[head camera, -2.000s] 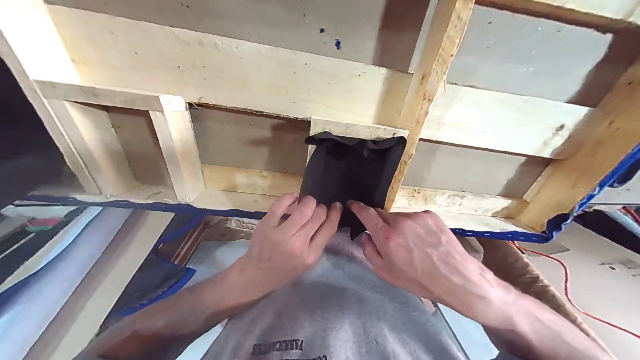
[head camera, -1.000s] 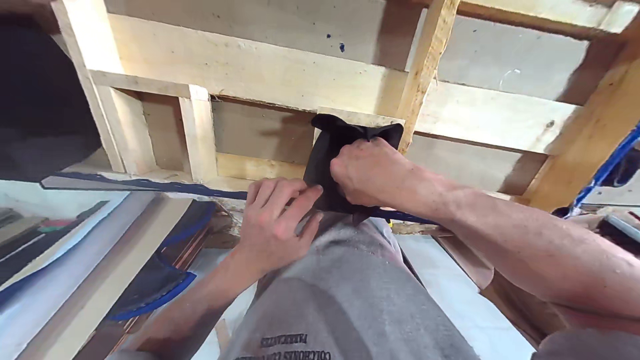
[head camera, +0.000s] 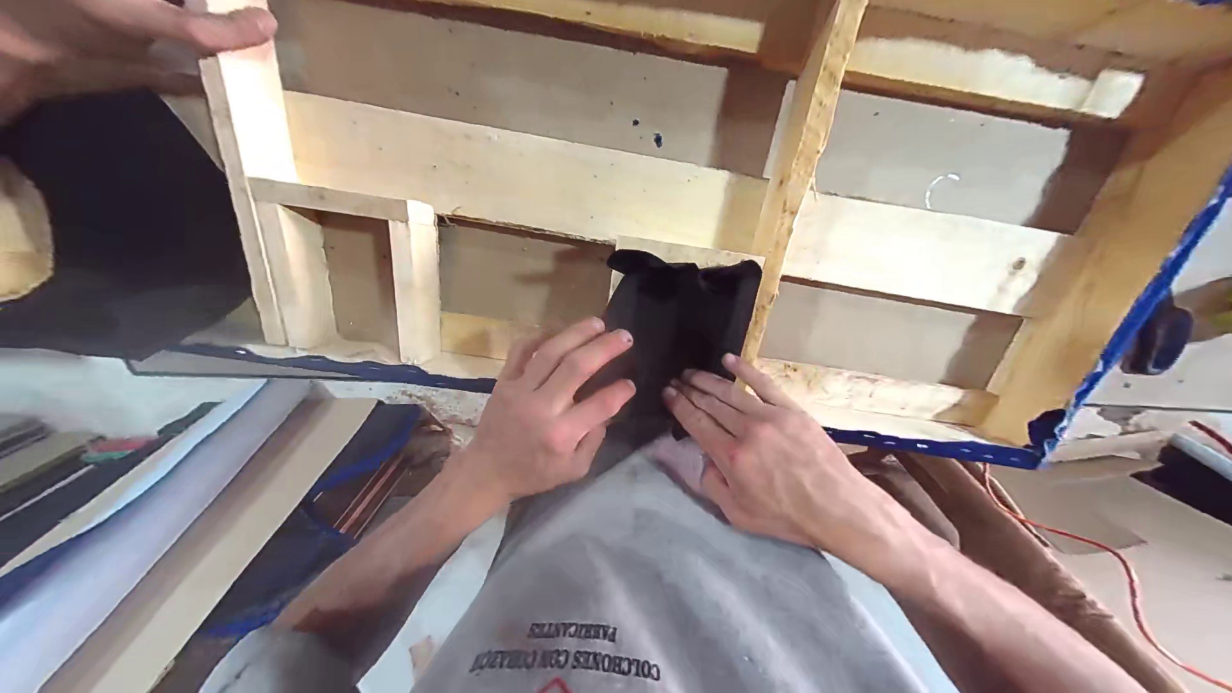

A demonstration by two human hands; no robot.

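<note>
A piece of black fabric [head camera: 681, 318] lies over a light wooden board [head camera: 674, 252] set against the wooden slatted frame [head camera: 520, 197], its upper edge loosely gathered. My left hand [head camera: 553, 414] rests at the fabric's left edge, fingers spread. My right hand [head camera: 751, 438] presses with flat fingertips on its lower right part. Neither hand grips a tool. Blue fabric [head camera: 924, 445] edges the lower side of the frame.
Another person's hand [head camera: 212, 29] touches the frame's upper left post. Dark fabric [head camera: 106, 231] hangs at the left. Long boards or rolls [head camera: 183, 539] lie lower left. An orange cord [head camera: 1088, 539] runs along the lower right.
My right hand has come down from the fabric's upper part, where it was closed, and now lies flatter on it. Another person's hand has appeared at the upper left.
</note>
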